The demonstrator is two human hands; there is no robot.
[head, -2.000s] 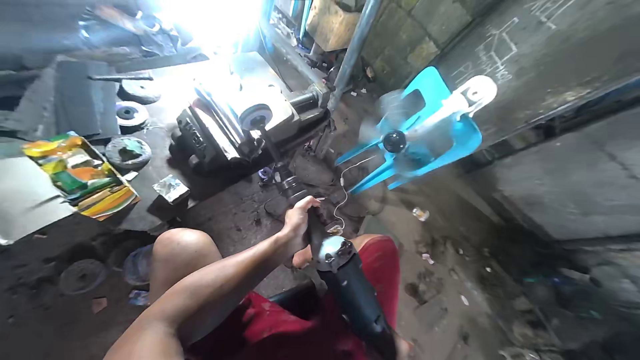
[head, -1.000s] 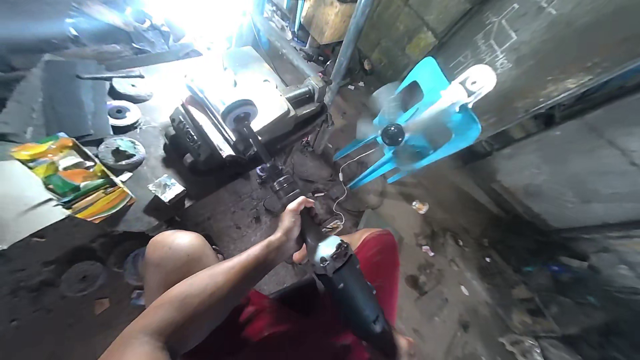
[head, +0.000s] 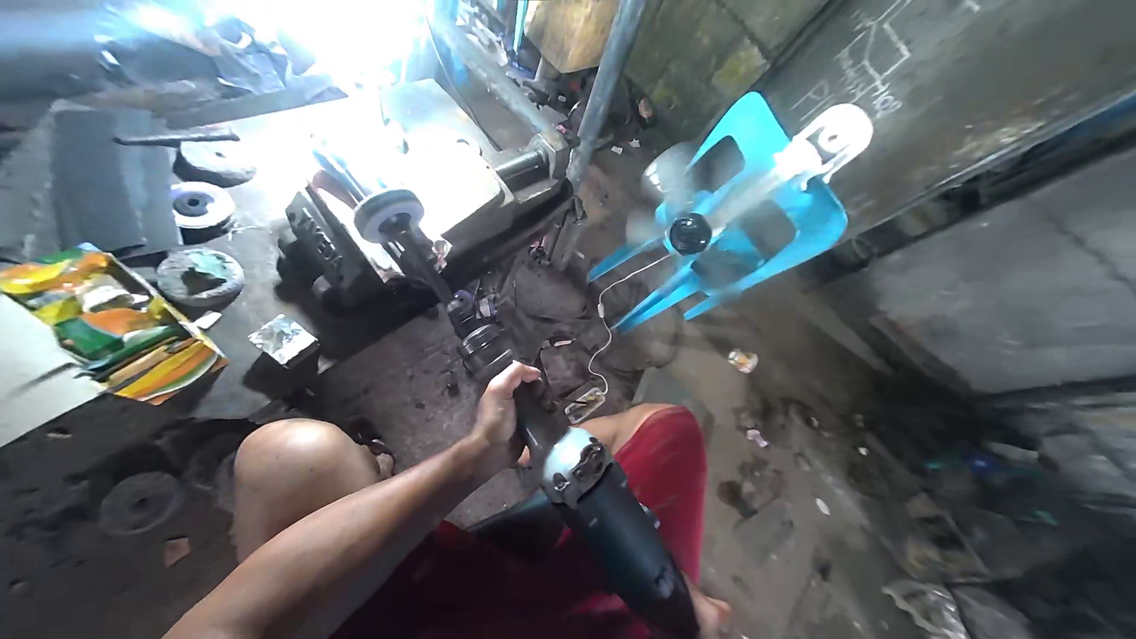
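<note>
My left hand (head: 508,410) is wrapped around the neck of a long black power grinder (head: 612,532). Partly hidden at the tool's rear end, my right hand (head: 710,614) touches the body near the bottom edge; its grip is mostly out of sight. From the neck a shaft runs up and left to a round pale grinding wheel (head: 389,213). The wheel is at a long shiny metal piece (head: 342,173), which lies over a dark metal vise or clamp (head: 324,240) on the bench. Glare hides the far end of the piece.
Discs (head: 202,206), a foil-covered block (head: 282,339) and a colourful open box (head: 115,324) lie on the bench at left. At right, a fan (head: 690,232) stands by a blue plastic chair (head: 812,222), its white cord (head: 605,306) trailing on the floor. A metal pole (head: 608,89) rises behind.
Two seconds ago the wheel was a little farther up along the metal piece; the tool has shifted slightly. Both hands stay at the same places on it.
</note>
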